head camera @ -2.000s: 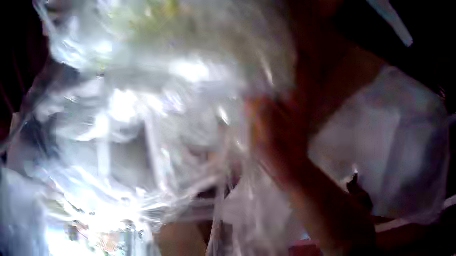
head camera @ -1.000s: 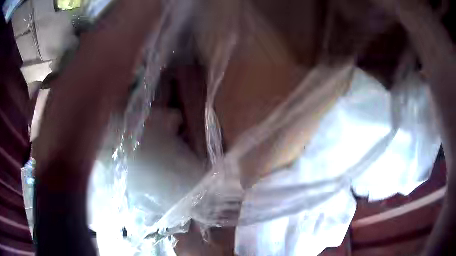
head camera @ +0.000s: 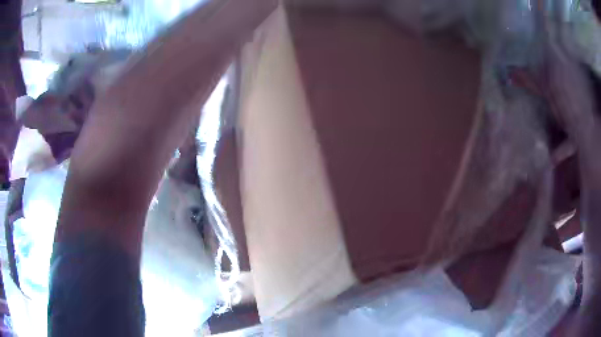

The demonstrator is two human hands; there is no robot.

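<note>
A large brown cardboard box (head camera: 395, 131) fills the middle, very close to me, with one pale lit face and one dark face. Clear stretch film (head camera: 514, 145) hangs over its right side, and a twisted, shiny strand runs down its left side. My left forearm (head camera: 125, 158), in a dark sleeve, rises from the lower left to the top edge. My left hand is beyond the edge, so its grip is hidden. I cannot make out my right hand in the blur at the right.
Bright, crumpled film or sheets (head camera: 174, 263) lie below and left of the box. More whitish film (head camera: 408, 309) lies along the bottom. Pale and dark shapes at the upper left are too blurred to name.
The box now fills the middle, where film bundles were two seconds ago. The white sheets at the right have dropped lower. My left arm now reaches towards the top centre.
</note>
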